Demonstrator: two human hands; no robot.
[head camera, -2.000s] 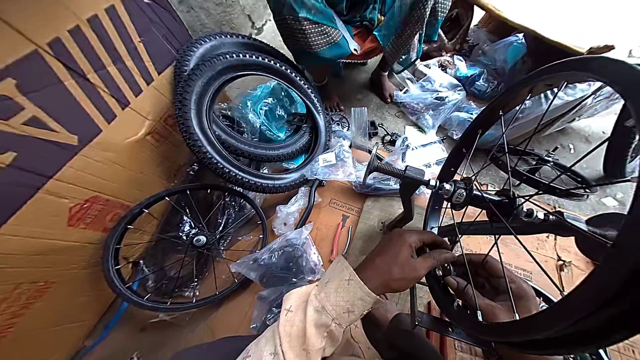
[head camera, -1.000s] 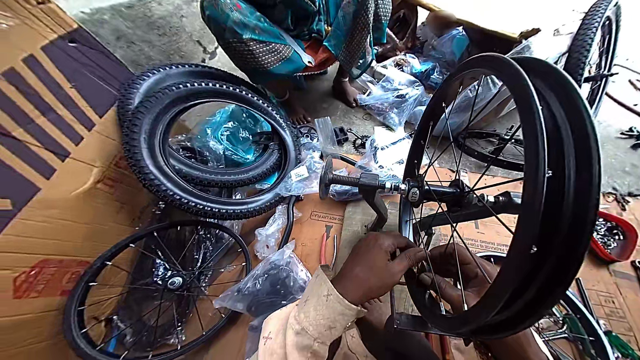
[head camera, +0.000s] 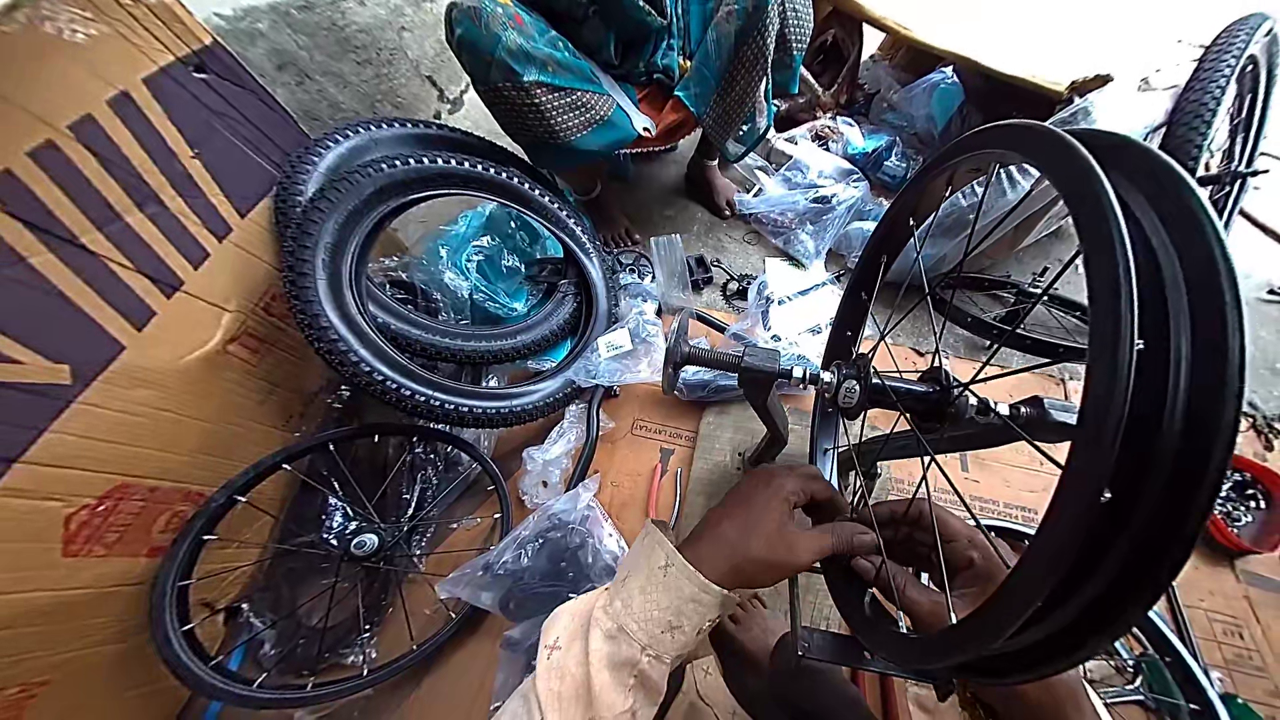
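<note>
A black spoked bicycle wheel rim (head camera: 1110, 400) stands upright, its hub (head camera: 910, 393) held in a black metal wheel stand (head camera: 765, 405) with a threaded clamp screw. My left hand (head camera: 775, 530) is at the lower left of the rim, thumb and fingertips pinched together at a spoke. My right hand (head camera: 940, 560) reaches in from behind the spokes, its fingers curled at the same spot and partly hidden by spokes and rim. The fingertips of both hands nearly meet. What small part they may hold there cannot be made out.
Two knobby tyres (head camera: 335, 330) and a spoked wheel (head camera: 170, 590) lie at left beside a cardboard sheet (head camera: 130, 430). Plastic-bagged parts (head camera: 545, 560) and red-handled pliers (head camera: 655, 490) lie nearer. A person (head camera: 640, 80) squats ahead. A red bowl of small parts (head camera: 1245, 505) is at right.
The view has shifted to the right, bringing the red bowl in. Both hands stay at the lower left spokes, with only small finger movements.
</note>
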